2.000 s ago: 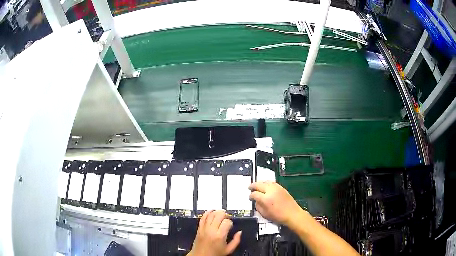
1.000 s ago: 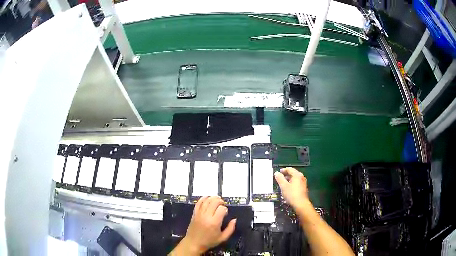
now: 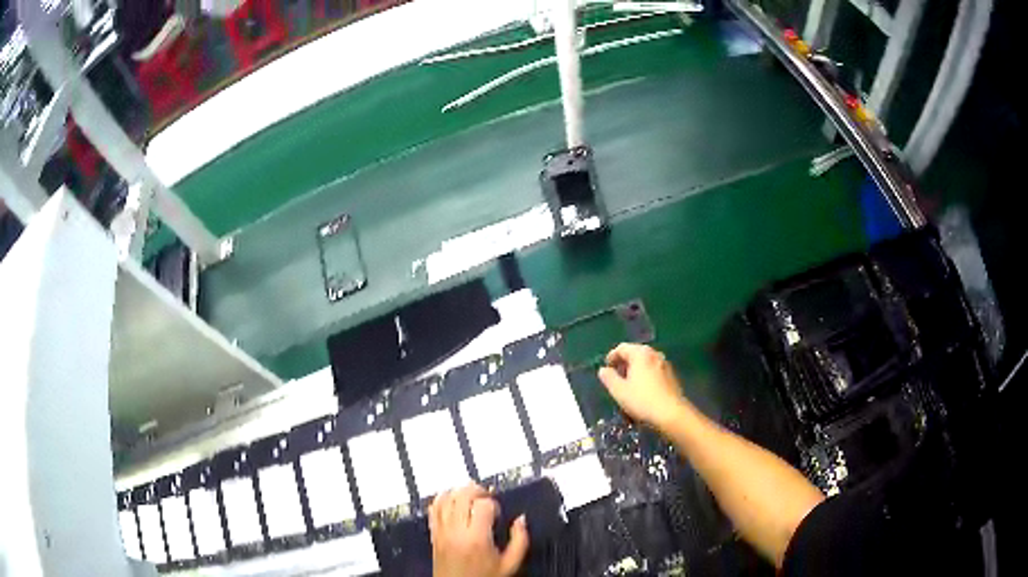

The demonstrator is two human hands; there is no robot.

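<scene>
Phone middle frames (image 3: 434,451) with white centres stand side by side in a slanting row on the white track (image 3: 583,482). My left hand (image 3: 473,532) rests palm down on a plain black pad (image 3: 532,521) in front of the row, thumb apart, holding nothing visible. My right hand (image 3: 643,385) hovers just right of the row's last frame (image 3: 550,406), fingers loosely curled, with nothing visible in it. A thin empty frame outline (image 3: 634,320) lies behind my right hand; whether they touch is unclear. A black mat (image 3: 408,336) lies behind the row.
Stacked black trays (image 3: 851,349) stand at right; more dark trays (image 3: 648,507) lie in front. On the green surface are another thin frame outline (image 3: 342,259), a silvery-white strip (image 3: 487,245) and a thick black holder (image 3: 573,194) by the white post (image 3: 568,85). White machine housing (image 3: 56,394) is at left.
My right hand let go of the last frame and moved right, clear of it. My left hand stays on the pad. The view has tilted, so the row now slants up to the right.
</scene>
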